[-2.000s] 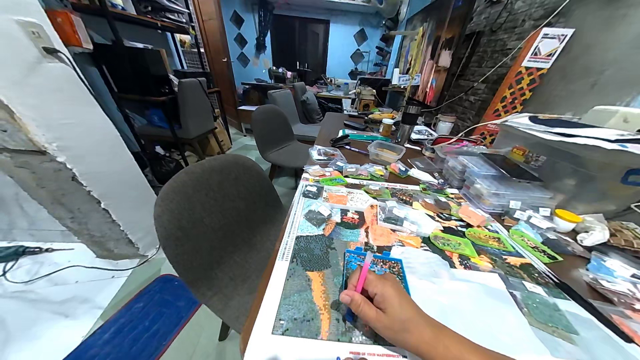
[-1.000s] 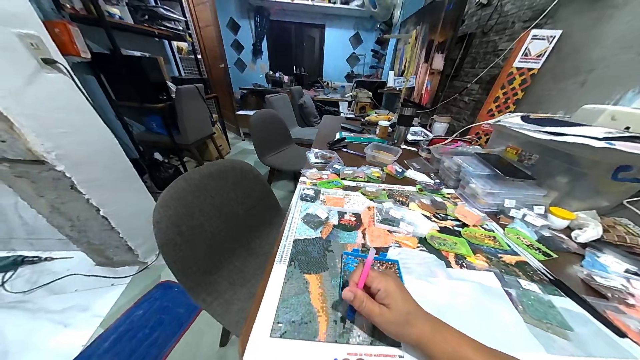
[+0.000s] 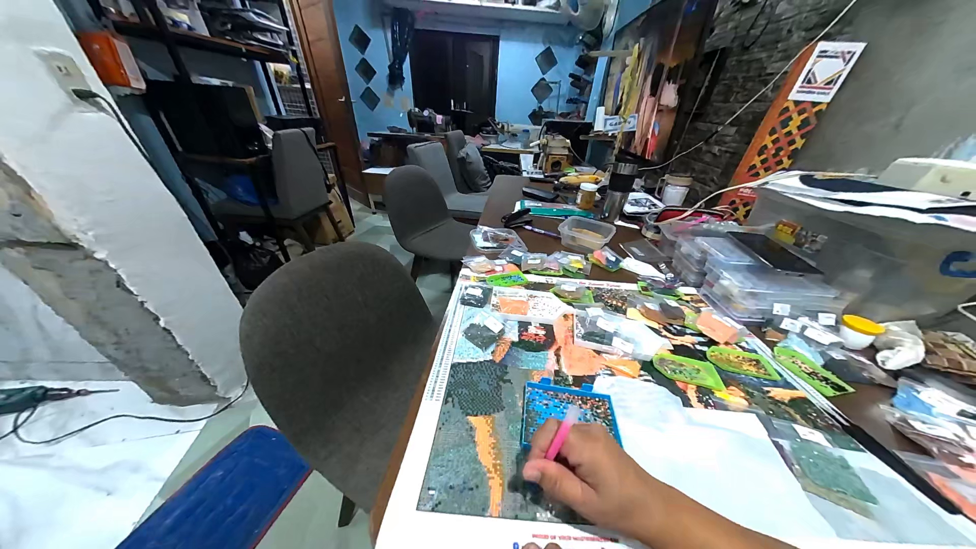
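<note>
My right hand (image 3: 587,473) grips a pink pen-shaped applicator (image 3: 562,435) over the lower part of a diamond painting canvas (image 3: 457,465). Just beyond the fingers lies a blue tray (image 3: 536,408) of small multicoloured beads, partly covered by the hand. At the bottom edge of the view only some fingertips of my left hand (image 3: 543,545) show, near a small blue thing; what they hold is hidden. Green trays (image 3: 688,370) with beads and small bags of beads (image 3: 484,328) rest on the canvas. White paper (image 3: 709,457) covers its right part.
Stacked clear plastic boxes (image 3: 762,286) and a large bin (image 3: 862,252) stand at the right. Beyond the canvas are a clear container (image 3: 586,232) and a tumbler (image 3: 619,191). A grey chair (image 3: 335,366) touches or nearly touches the table's left side. A power drill (image 3: 30,398) lies far left.
My right hand stays near the blue tray, with the pink applicator still in its fingers. Left fingertips now show at the bottom edge.
</note>
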